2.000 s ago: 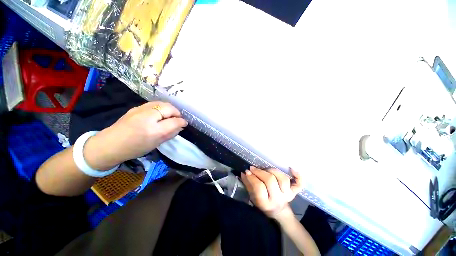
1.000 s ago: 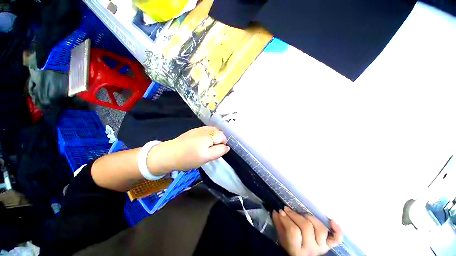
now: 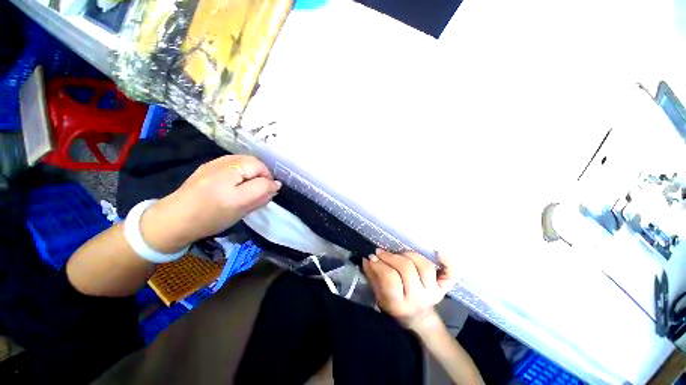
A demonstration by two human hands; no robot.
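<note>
A black garment panel [image 3: 320,216] is stretched between my hands along the table's front edge, beside the measuring scale [image 3: 331,197]. My left hand [image 3: 226,194] pinches its left end between thumb and fingers. My right hand [image 3: 410,282] grips its right end at the table edge. A white strip [image 3: 286,228] hangs in a curve below the black cloth between the hands. Thin white ties [image 3: 325,272] hang near my right hand. The fingertips partly hide the cloth ends.
The sewing machine's needle area [image 3: 653,214] is at right, with snips [image 3: 661,304] and black-handled scissors [image 3: 679,312] below it. A film-wrapped tan package [image 3: 229,53] lies at the table's left edge. A red stool [image 3: 94,124] and blue crate [image 3: 68,222] are at left.
The view swung left, then back to nearly where it was two seconds ago. Both hands keep the same hold on the black cloth at the table edge.
</note>
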